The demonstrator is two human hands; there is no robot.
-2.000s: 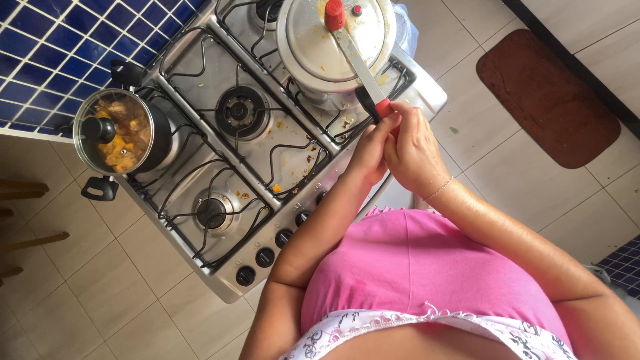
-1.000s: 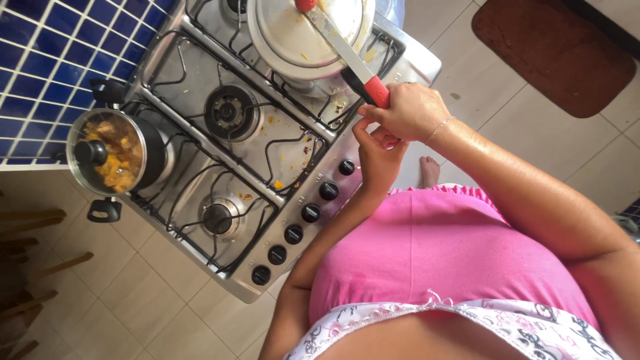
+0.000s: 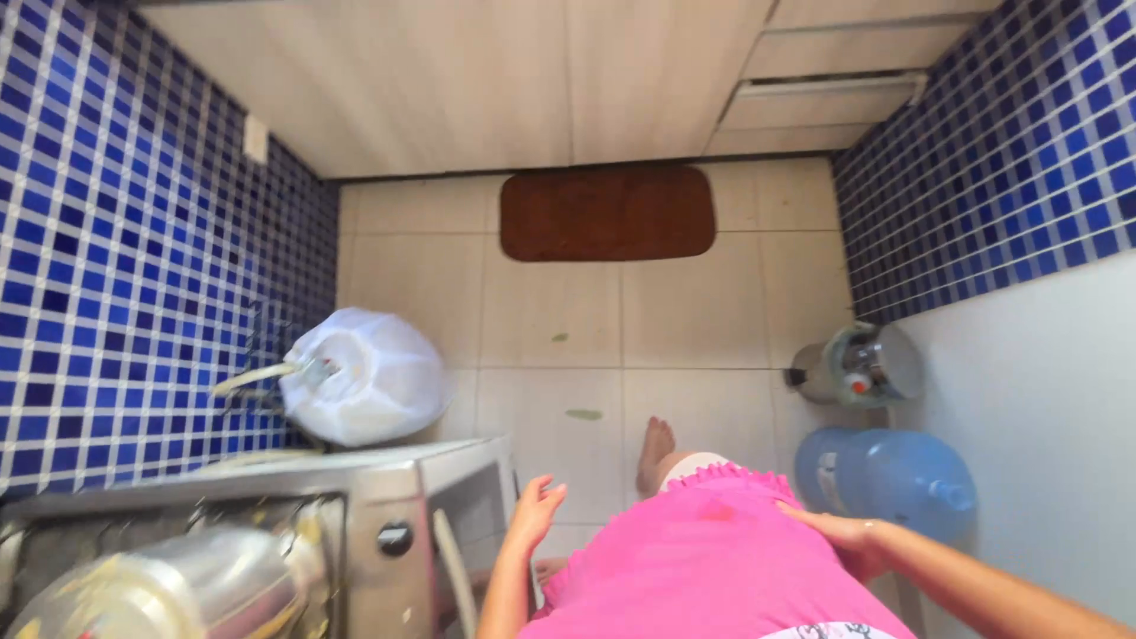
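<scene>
My left hand hangs in the air between the stove and my pink top, its fingers apart and nothing in it. At my other side, my right hand lies against the pink fabric; its palm is hidden. A metal pressure cooker, stained with food, sits on the stainless steel stove at the lower left. One black stove knob shows near the corner. The knife with the red handle is not in view.
A gas cylinder under a white cover stands beside the tiled wall at left. A brown mat lies by the cabinets. At right are a blue water jug and another container. Two green marks are on the floor.
The view has swung from the stove to the floor and cabinets. My hands, together at the red-handled knife before, are now apart, and the knife is out of sight.
</scene>
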